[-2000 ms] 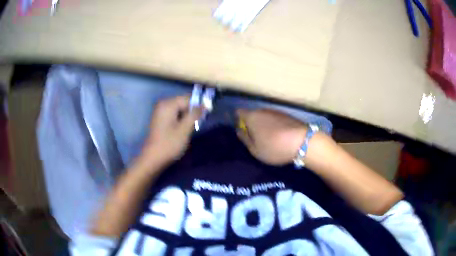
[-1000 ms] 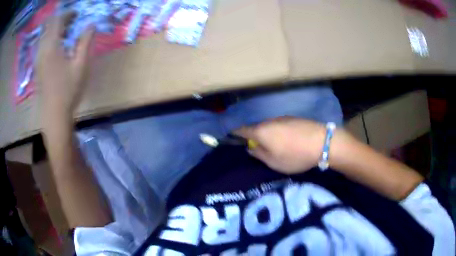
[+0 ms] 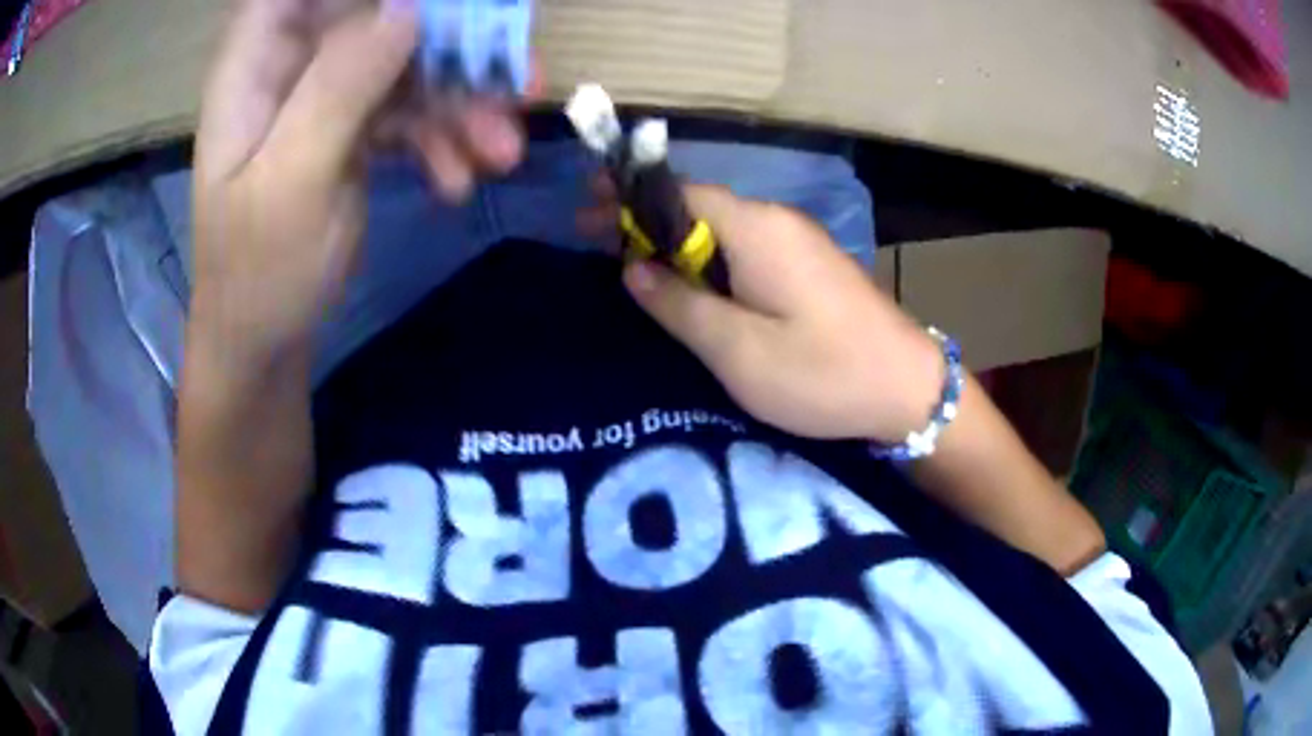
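My left hand (image 3: pixel 338 115), blurred, is at the top left over the bench's front edge. It holds a small blue-white PCB panel (image 3: pixel 478 46) by its left side; the panel's top is cut off by the frame. My right hand (image 3: pixel 784 309) holds black-and-yellow pliers (image 3: pixel 662 216) over my lap. The jaws point up and their two white-covered tips are apart. The pliers are to the right of and below the panel, not touching it.
The cardboard-covered bench (image 3: pixel 950 101) curves across the top. A pink-red bundle (image 3: pixel 1235 40) lies at the upper right. Below the bench are a cardboard box (image 3: pixel 993 299) and a green crate (image 3: pixel 1173 503) at right. Grey cloth (image 3: pixel 101 360) hangs at left.
My left hand has come back from the strip pile at the upper left and now holds a panel. The pliers in my right hand have moved up and point upward with tips apart.
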